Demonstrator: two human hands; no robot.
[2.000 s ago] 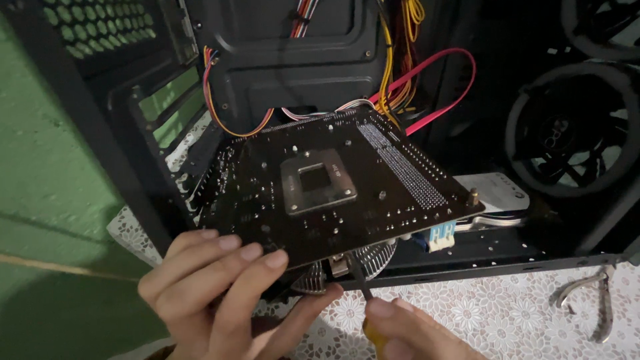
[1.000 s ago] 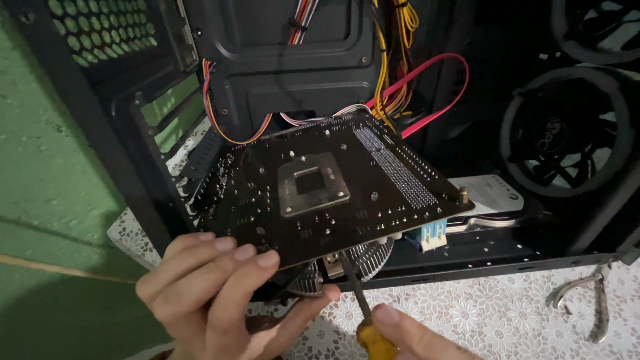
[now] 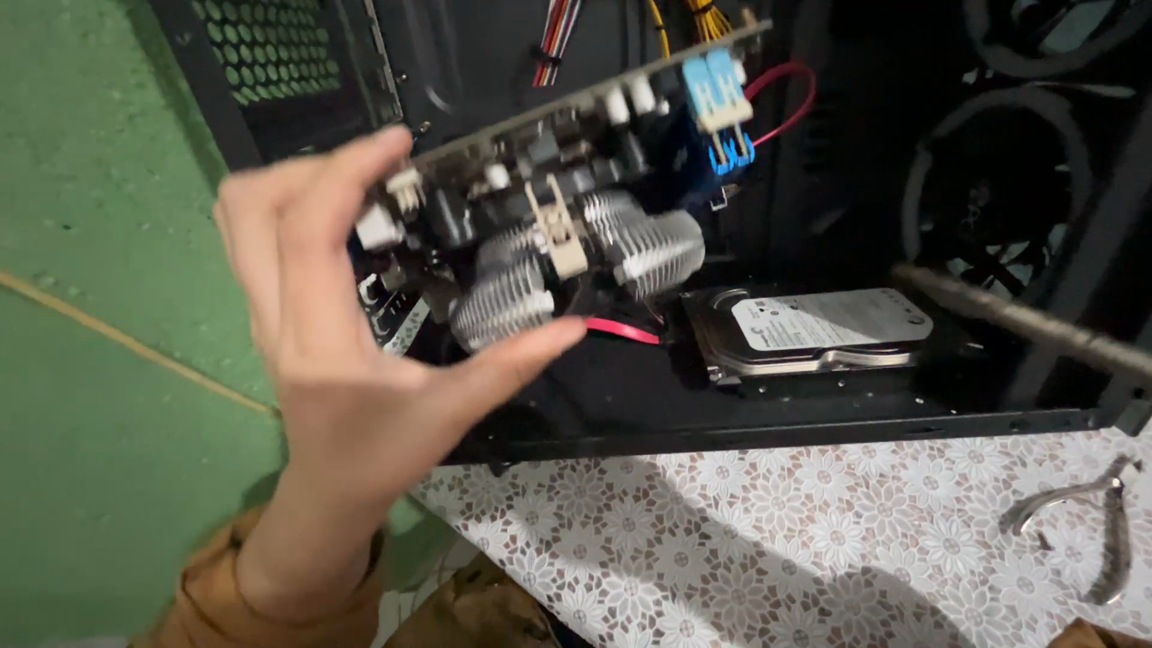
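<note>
My left hand (image 3: 360, 297) grips the left end of a computer motherboard (image 3: 594, 103), fingertips at its upper edge and the thumb by the heatsink. The board is tilted so its component side faces me. On it are a finned metal CPU heatsink (image 3: 643, 243), a beige plastic clip (image 3: 560, 236) and blue-and-cream memory slots (image 3: 717, 90) at the right end. My right hand is out of the frame. At the right edge a blurred screwdriver shaft (image 3: 1026, 315) reaches in; its handle and whatever holds it are hidden.
Around the board stands a black computer case (image 3: 765, 430). A hard drive (image 3: 819, 328) lies in its lower part, with case fans (image 3: 994, 198) at right. Cables run behind. Metal pliers (image 3: 1102, 531) lie on the floral lace tablecloth (image 3: 756, 531). A green wall (image 3: 108, 378) is at left.
The motherboard has been lifted and turned from its underside to its component side, showing the hard drive. My right hand has left the view, and the screwdriver has moved away to the right.
</note>
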